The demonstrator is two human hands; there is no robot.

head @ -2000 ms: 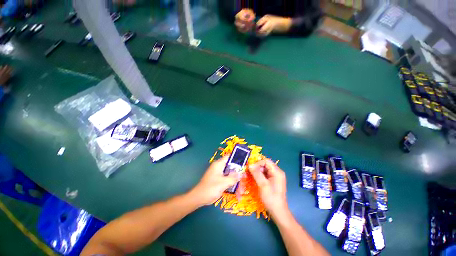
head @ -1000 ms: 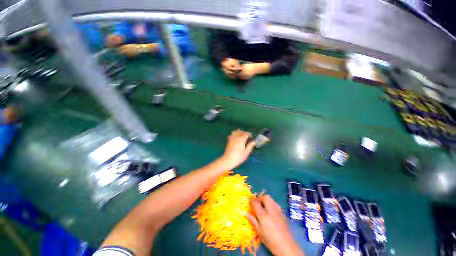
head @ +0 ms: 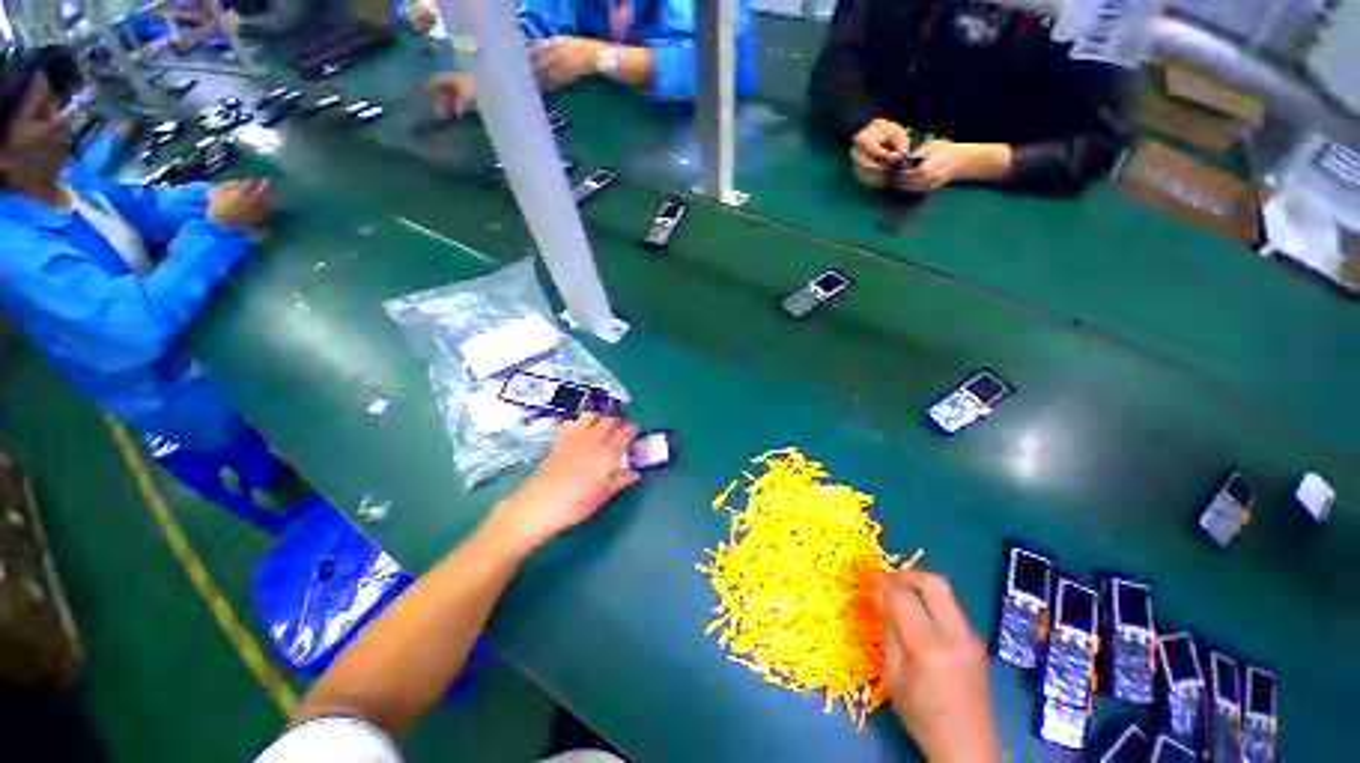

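Note:
My left hand point(head: 574, 480) is closed over a dark mobile phone point(head: 650, 449) beside the clear plastic bag point(head: 492, 425). The phone's light end shows past my fingers; the rest is covered. Another handset point(head: 555, 394) lies on the bag, just beyond my fingertips. A heap of small yellow-orange strips point(head: 791, 581) lies on the green bench in front of me. My right hand point(head: 937, 656) is at the heap's right edge with its fingers bent onto it. Whether a strip is between the fingers cannot be told.
Several stacked handsets point(head: 1069, 656) lie right of the heap. Phones lie spaced along the belt, one point(head: 970, 403) straight beyond the heap. A grey metal post point(head: 534, 164) stands behind the bag. A worker in blue point(head: 112, 283) is at left; another person's hands point(head: 910, 157) are across the belt.
My left hand has let go of a phone, which now lies on the belt, and has moved left to the phone by the bag. My right hand stays at the heap. The view has shifted left.

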